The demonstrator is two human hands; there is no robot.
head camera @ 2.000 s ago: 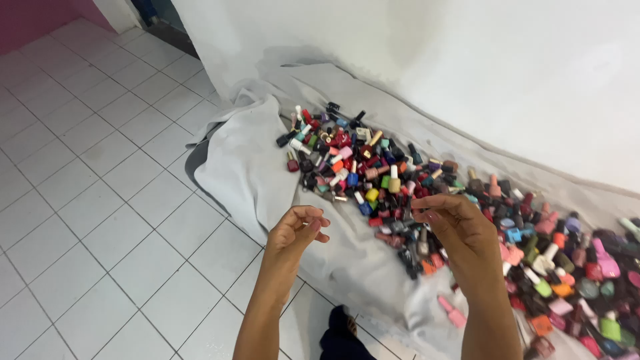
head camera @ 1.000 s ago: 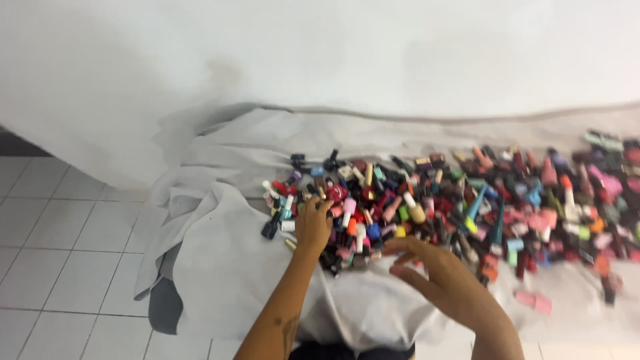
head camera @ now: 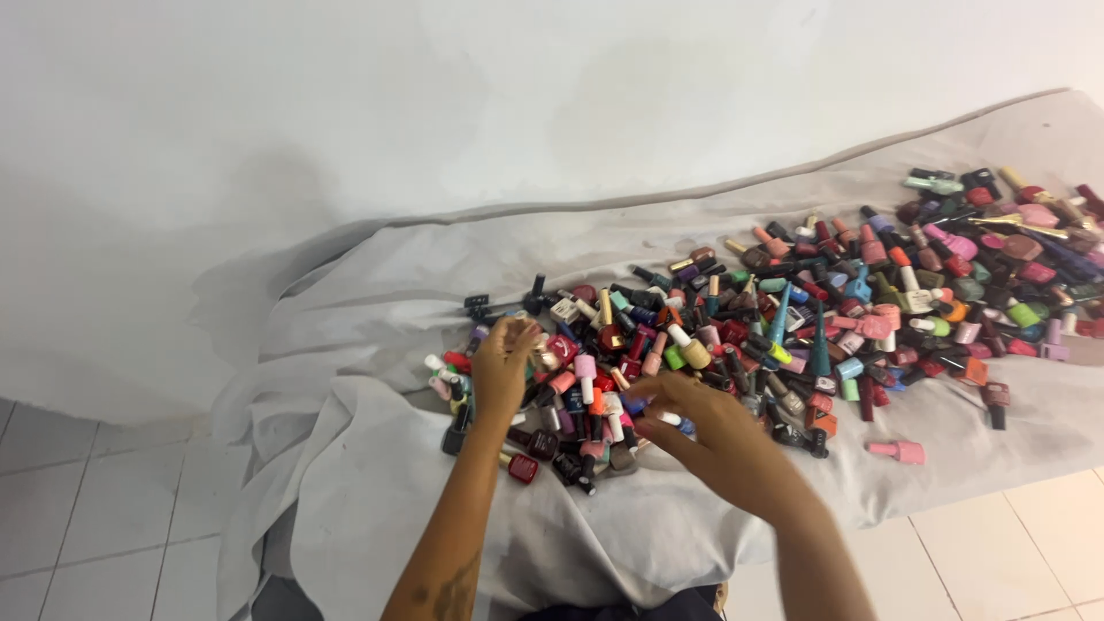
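Many nail polish bottles of mixed colours lie heaped on a pale grey cloth (head camera: 638,535). My left hand (head camera: 507,371) is over the heap's left end, its fingertips near a clear-looking bottle; whether it grips one cannot be told. Blurred, my right hand (head camera: 699,431) hovers above the middle-left of the heap, thumb and fingers apart, close to a blue bottle (head camera: 636,402). Between the hands lie a bottle with a pale pink cap (head camera: 586,369) and a dark red bottle (head camera: 612,336). A red bottle (head camera: 523,468) rests at the near edge, and a pink bottle (head camera: 901,451) lies apart at right.
A white wall (head camera: 552,103) rises behind the cloth-covered surface. The cloth hangs in folds at the left (head camera: 345,483). White floor tiles (head camera: 103,500) show at lower left and lower right. Part of my dark clothing (head camera: 655,608) is at the bottom edge.
Two seconds ago both hands were raised with fingers curled; now they are down at the heap. My right hand has come nearer to my left. The view has turned toward the wall and heap.
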